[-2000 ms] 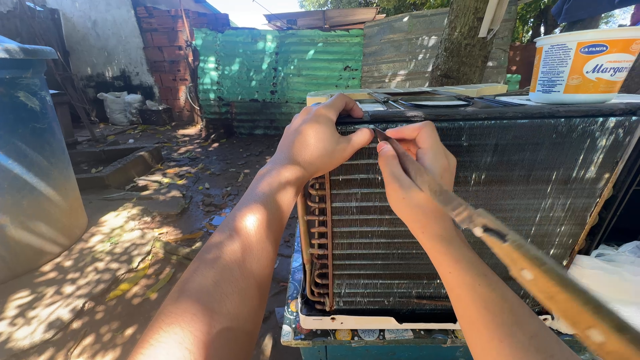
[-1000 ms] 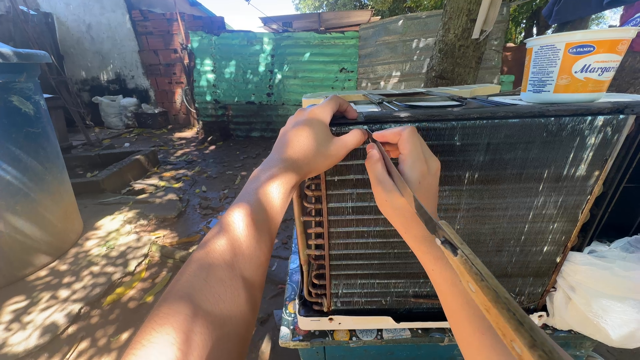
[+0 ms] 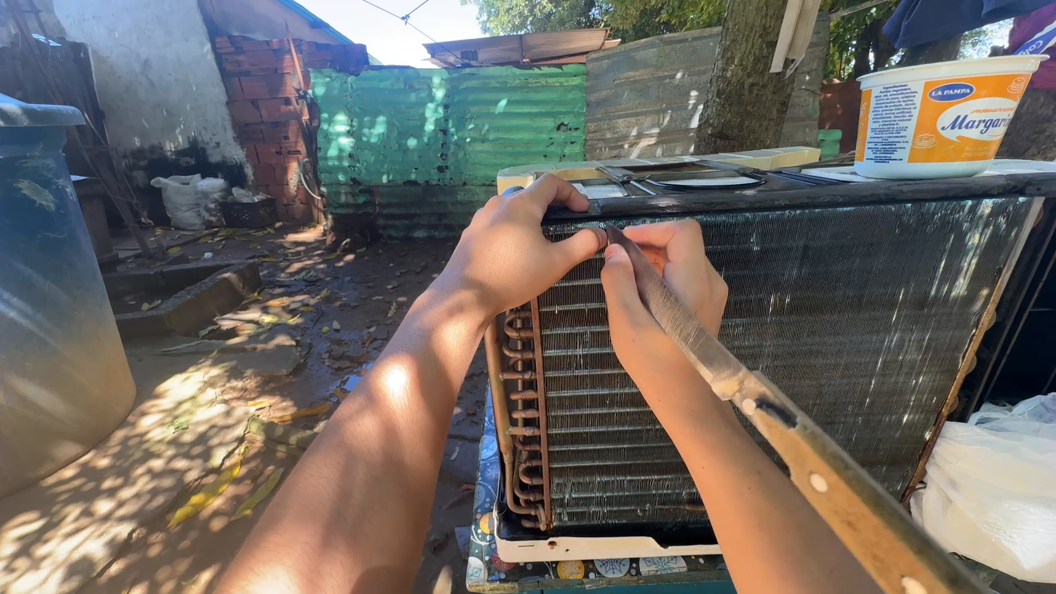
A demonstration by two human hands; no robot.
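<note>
A finned condenser coil (image 3: 825, 330) stands upright, with bent copper tubes (image 3: 524, 412) along its left side. My left hand (image 3: 524, 239) rests at the coil's upper left corner, fingers over the top edge and thumb at the fins. A knife with a riveted wooden handle (image 3: 850, 487) is in my right hand (image 3: 672, 289); I pinch its worn blade (image 3: 676, 318) near the tip, which touches the upper fins beside my left thumb. The handle extends back toward the camera, over my right forearm.
A margarine tub (image 3: 945, 124) sits on the unit's top at the right. White plastic bags (image 3: 990, 487) lie at lower right. The unit stands on a patterned cover (image 3: 610, 569). At left is a large bluish barrel (image 3: 58, 289); behind are a concrete curb (image 3: 198, 301) and green corrugated sheeting (image 3: 445, 140).
The knife's handle has swung lower, then somewhat back up, while its tip stays near my left thumb. My left hand keeps its place at the coil's corner.
</note>
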